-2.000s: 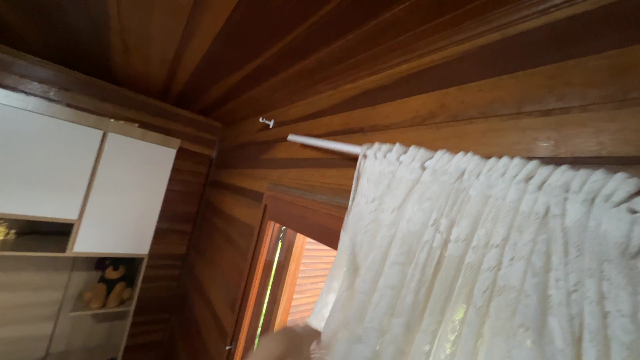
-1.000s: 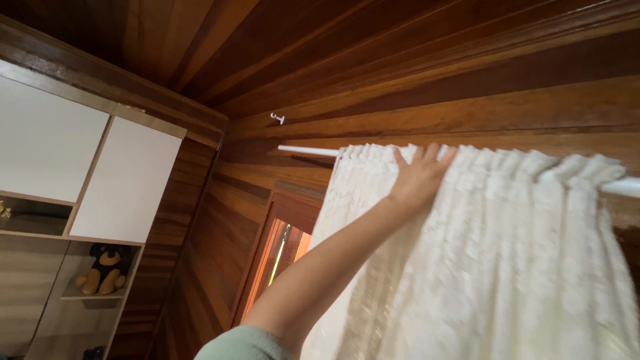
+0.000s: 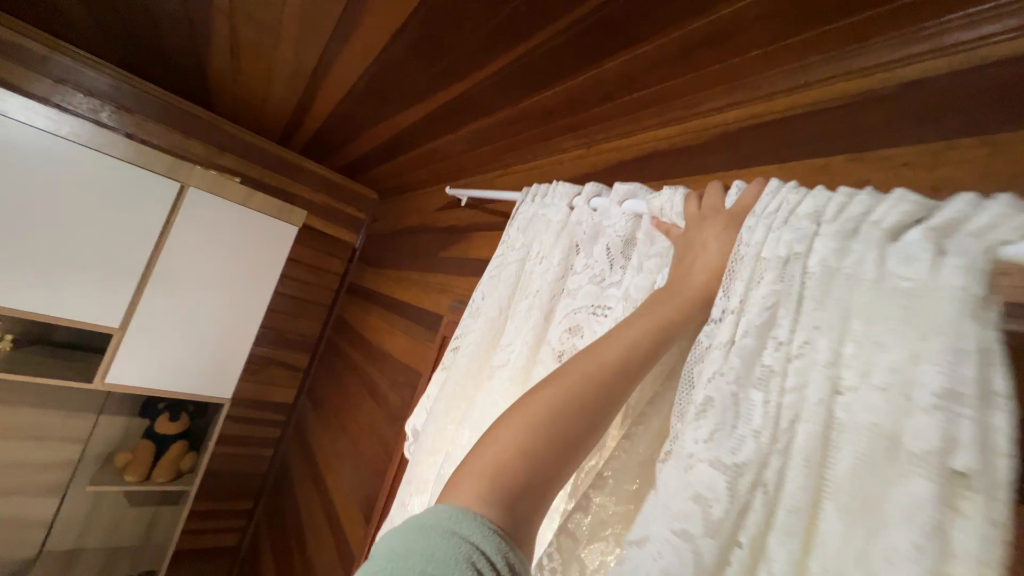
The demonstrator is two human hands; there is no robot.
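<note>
A white lace curtain [image 3: 800, 384] hangs gathered along a white curtain rod [image 3: 492, 194]. My left hand [image 3: 708, 240] reaches up from the lower middle, its fingers bent over the gathered curtain top and the rod. The thumb cannot be made out. White rod shows through the curtain's top left of the fingers. At the rod's left end, a small white wall hook [image 3: 462, 198] appears in line with the tip; whether they touch is unclear. My right hand is outside the view.
Wooden plank wall [image 3: 400, 308] and ceiling surround the rod. A wooden window frame [image 3: 438, 340] shows beside the curtain. At left stands a cabinet with white doors [image 3: 204, 296] and a shelf holding a teddy bear [image 3: 160, 448].
Two seconds ago no hand was at the curtain top; my left hand is there now. The rod's left end, earlier apart from the wall hook, now lines up with it. The curtain covers more of the window.
</note>
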